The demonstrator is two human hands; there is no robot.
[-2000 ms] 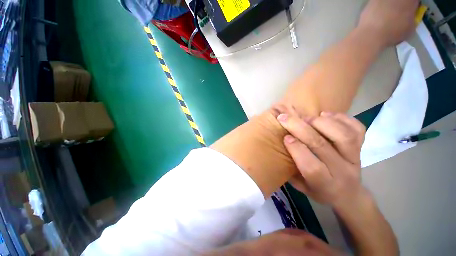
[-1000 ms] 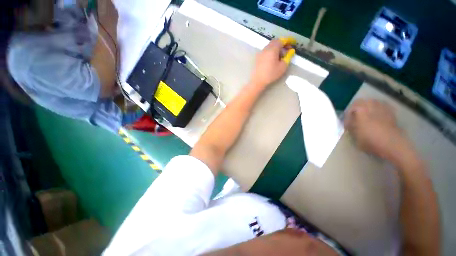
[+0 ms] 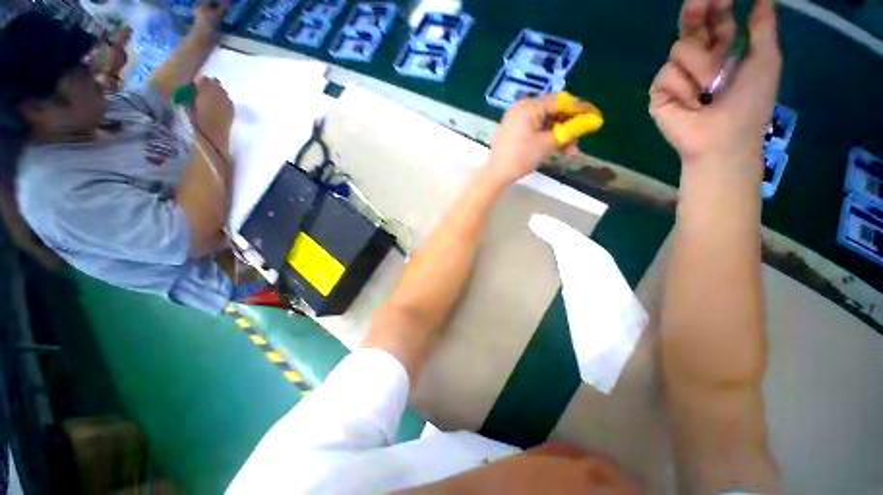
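Note:
My left hand [image 3: 537, 132], with yellow finger cots [image 3: 578, 121] on its fingertips, is over the near edge of the belt, fingers curled; I cannot tell if it holds anything. My right hand [image 3: 715, 92] is raised over the belt, palm up, holding a slim green-handled tool [image 3: 727, 71] with a dark tip. Light-blue open cases [image 3: 535, 68] with dark and silver parts inside lie on the dark green belt beyond my left hand. Another case pair [image 3: 775, 150] is partly hidden behind my right wrist.
A white wipe [image 3: 598, 309] lies on the bench between my arms. A black box with a yellow label [image 3: 317, 263] and cables stands left. Another person [image 3: 116, 184] sits at far left, a hand on a green grip. More cases [image 3: 865, 203] lie far right.
My right hand has left my left forearm, passed over the bench beside the wipe and risen over the belt, now with the green tool. The view has swung toward the belt.

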